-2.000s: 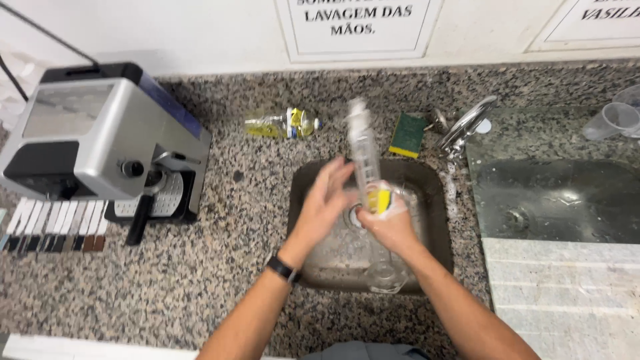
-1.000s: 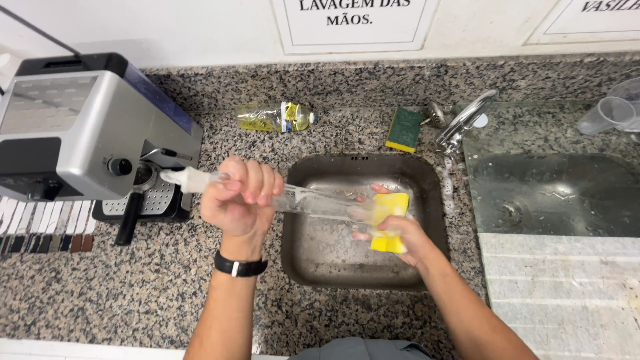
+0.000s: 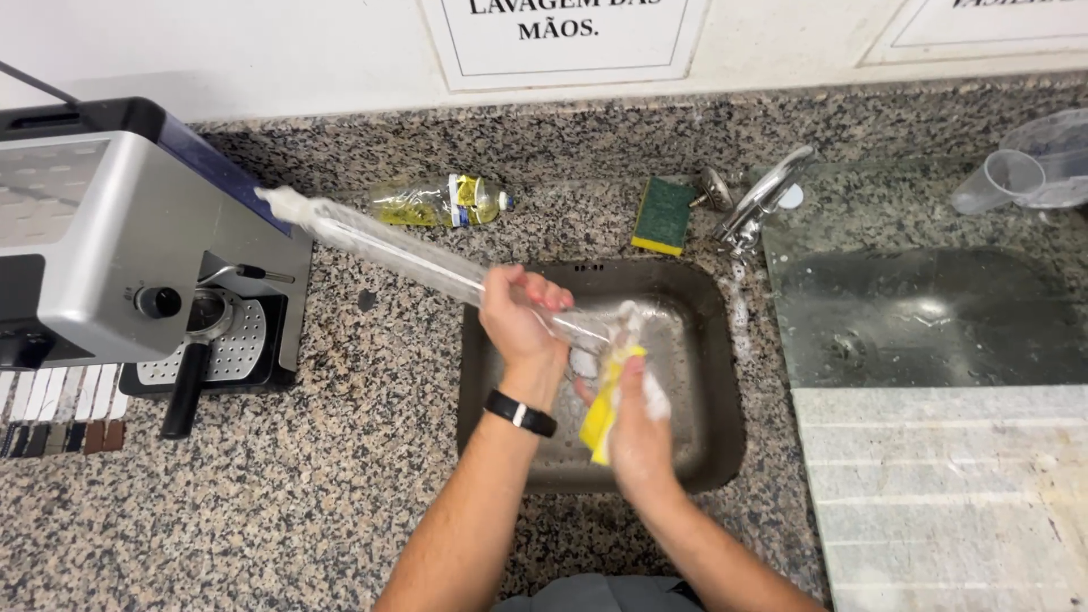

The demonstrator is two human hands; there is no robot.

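My left hand (image 3: 523,319), with a black band at the wrist, grips a long clear tube (image 3: 399,255) around its middle. The tube slants from a whitish, foamy end at the upper left down to my right hand (image 3: 636,425) over the metal sink basin (image 3: 722,425). My right hand holds a yellow sponge (image 3: 602,416) with white foam on it, against the tube's lower end. That end is partly hidden by foam and fingers.
An espresso machine (image 3: 127,238) stands left. Behind the sink are a bottle of yellow liquid (image 3: 425,204), a green-and-yellow sponge (image 3: 665,212) and a chrome faucet (image 3: 765,200). At right lie a second basin (image 3: 926,323), a clear plastic cup (image 3: 999,183) and a ridged drainboard (image 3: 943,493).
My left hand has moved right along the tube, towards my right hand. The tube's far end now points up and left, past the bottle; two seconds ago the tube stood more upright.
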